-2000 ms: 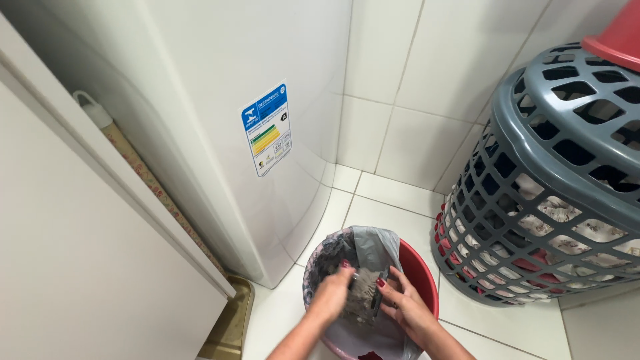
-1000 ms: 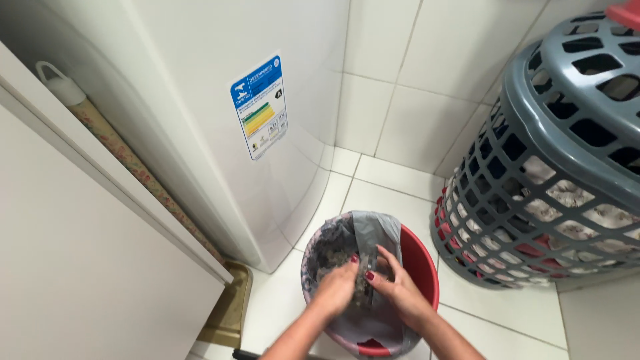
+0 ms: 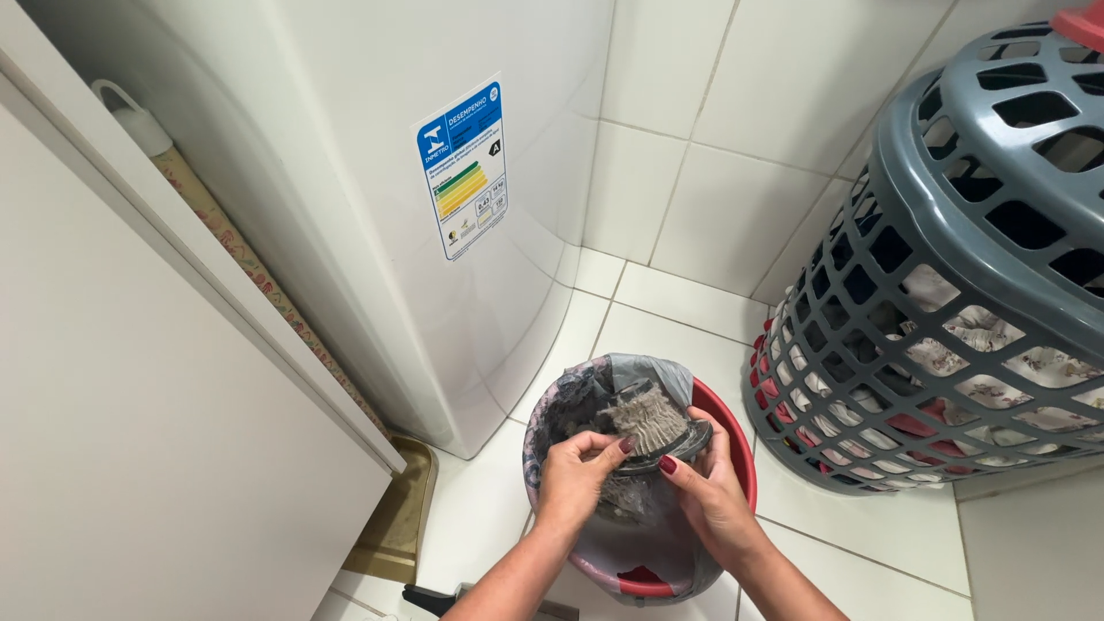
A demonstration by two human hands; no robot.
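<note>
Over a red bin [image 3: 731, 423] lined with a grey plastic bag [image 3: 604, 552], my two hands hold a dark, ring-like part [image 3: 681, 446] with a mat of grey lint [image 3: 651, 420] on it. My right hand [image 3: 711, 492] grips the part's right end, thumb in front. The thumb and fingers of my left hand [image 3: 578, 479] pinch at the left edge of the lint. More grey fluff [image 3: 628, 498] shows in the bag below the part. What exactly the dark part is, I cannot tell.
A white appliance [image 3: 371, 241] with an energy label stands behind left, beside a white panel [image 3: 155, 388]. At right is a grey laundry basket [image 3: 914, 216] with clothes. A gold-coloured tray [image 3: 392, 517] and a black handle [image 3: 429, 597] lie on the tiled floor.
The dark part with its lint mat is now raised and plainly visible between my hands; a second ago my hands were lower on it inside the bin.
</note>
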